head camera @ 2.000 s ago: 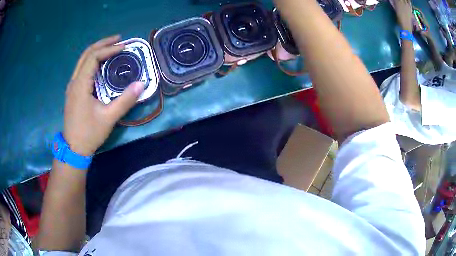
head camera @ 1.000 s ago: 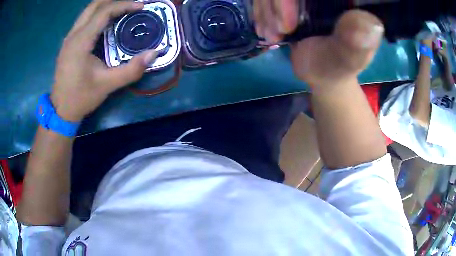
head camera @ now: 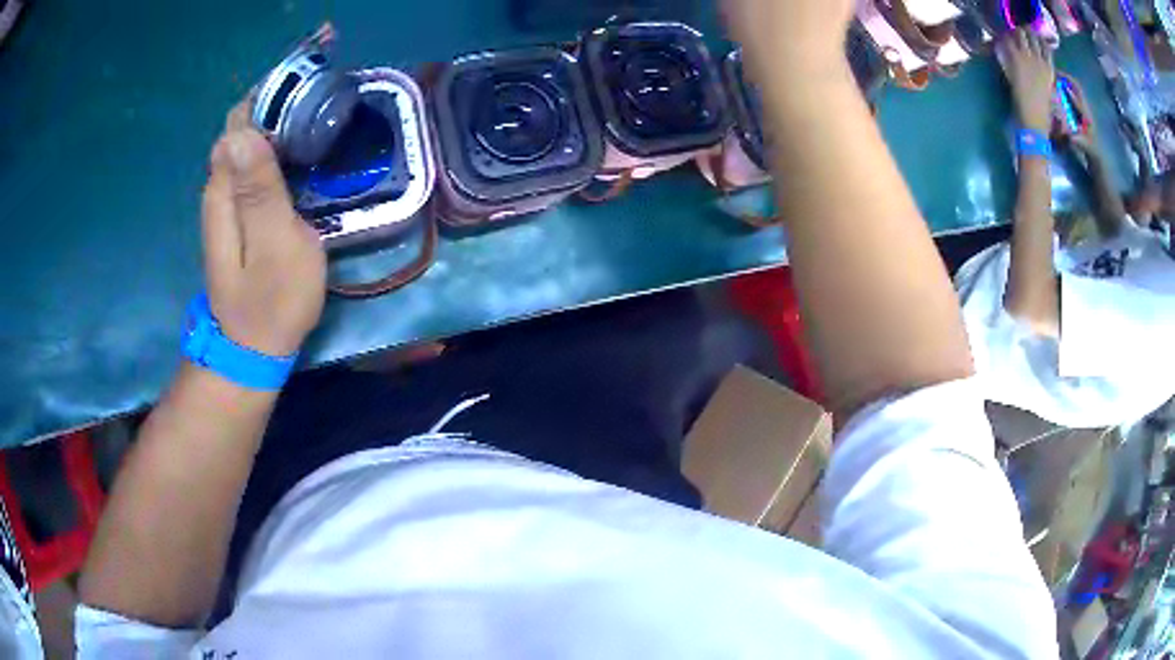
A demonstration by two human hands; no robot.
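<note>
The leftmost speaker housing [head camera: 415,155] lies open face up on the green mat, with a white rim and a blue patch inside. Its round speaker driver [head camera: 304,106] is tilted up out of the opening at the left. My left hand [head camera: 264,239] is at the housing's left side, its fingertips against the raised driver. A brown strap [head camera: 387,281] loops from the housing's near side. My right hand [head camera: 792,32] reaches to the top edge, where its fingers are cut off; what it holds is hidden.
Speakers with dark front frames [head camera: 515,123] stand in a row to the right, one partly behind my right forearm. More pink housings [head camera: 908,39] lie further right. Another worker's arm [head camera: 1031,168] is at the far right. A cardboard box [head camera: 754,445] and red stools are below the bench.
The driver, earlier flat in the leftmost housing, is now tilted up and out. My left hand has moved from around the housing to its left side. My right hand has moved up, away from the row.
</note>
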